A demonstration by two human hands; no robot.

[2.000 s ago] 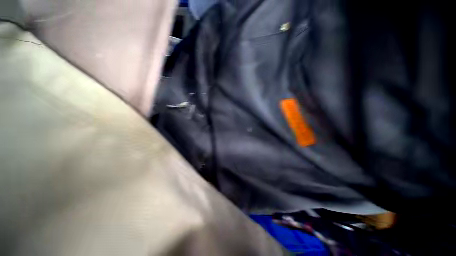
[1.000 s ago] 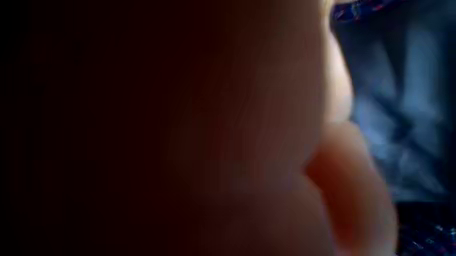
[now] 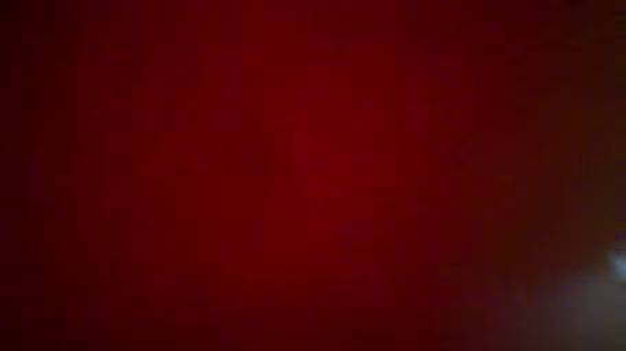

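Note:
A dark red blur [image 3: 302, 178] fills nearly the whole head view. It looks like something pressed against or very close to the lens, with no outline that shows what it is. I cannot make out my left hand or my right hand as a shape. No bag, tool or machine can be seen.
A dim greyish patch [image 3: 590, 308] lies at the lower right, with a small pale blue spot at the right edge. Neither can be identified.
The cream sheet and dark apron seen first are gone from view. A blurred hand then covered most of the picture; now dark red covers nearly all of it.

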